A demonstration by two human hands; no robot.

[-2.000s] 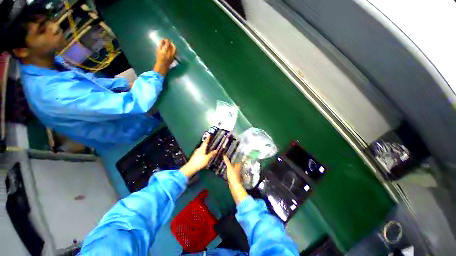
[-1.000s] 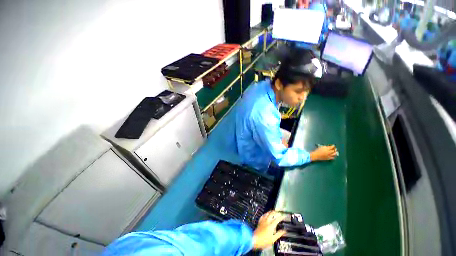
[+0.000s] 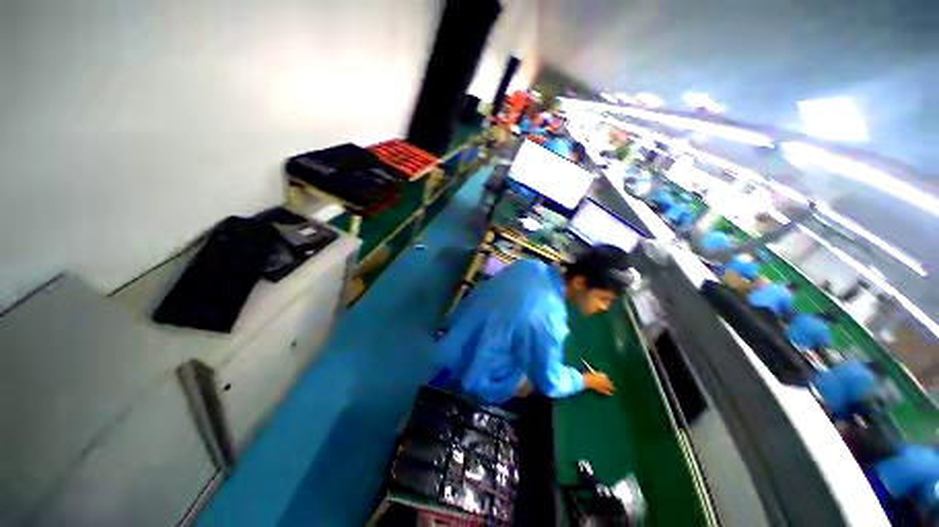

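Neither of my hands is in view. Nearest in front of me, a black component tray [image 3: 453,453] with shiny dark and silvery parts in its pockets shows at the bottom centre, beside the bench. To its right, at the picture's lower edge, dark parts [image 3: 589,502] lie on the green bench [image 3: 659,468], blurred and cut off. A crinkled clear plastic bag [image 3: 628,496] is beside them.
A person in a blue smock [image 3: 510,329] leans over the bench just beyond the tray, with a pen-like item in the hand. Monitors [image 3: 551,175] stand behind. Grey cabinets [image 3: 278,329] with black items on top are at left. Several workers sit along lines at right.
The view has swung up and along the line. Both my hands, earlier on the stack of dark parts, are now out of the picture. The neighbouring person appears smaller and lower.
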